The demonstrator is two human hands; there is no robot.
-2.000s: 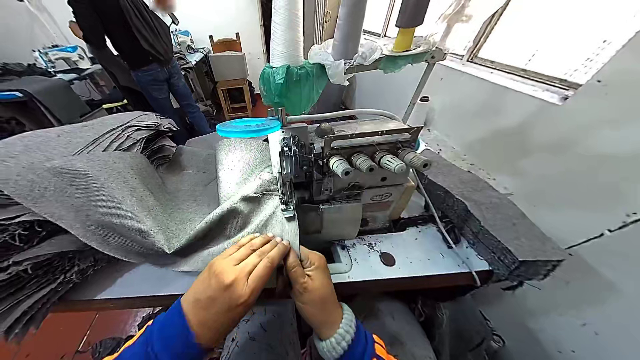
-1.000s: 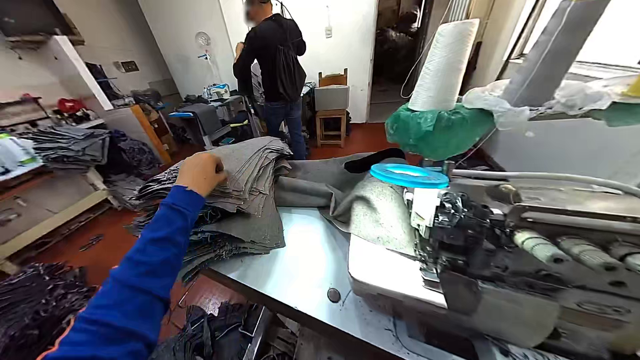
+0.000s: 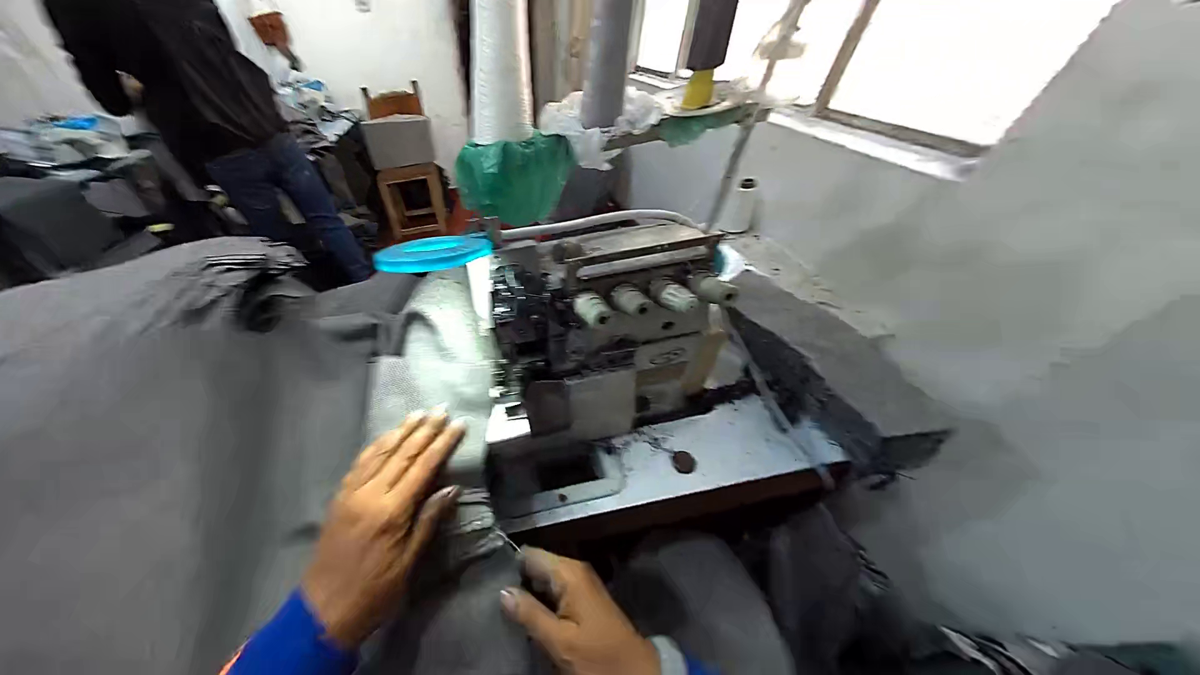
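Grey fabric [image 3: 234, 441] spreads over the left side and runs up to an overlock sewing machine [image 3: 609, 347]. On the strip of cloth just in front of the machine's needle area, my left hand [image 3: 380, 520] lies palm down, fingers extended and pressed on the fabric. Lower and to the right, my right hand [image 3: 577, 609] is at the cloth's edge, thumb and fingers apart; blur hides whether it pinches the edge. A blue ring [image 3: 433, 253] sits at the machine's upper left, above the lit cloth.
Thread cones, one in green plastic [image 3: 516, 178], stand behind the machine. More grey cloth [image 3: 844, 375] lies to the right along the wall. A person in dark clothes [image 3: 216, 122] stands at the back left, near a wooden stool [image 3: 412, 202].
My left hand, on the stacked cloth at the left one second ago, is now on fabric before the machine. My right hand is back in view. The view has swung right.
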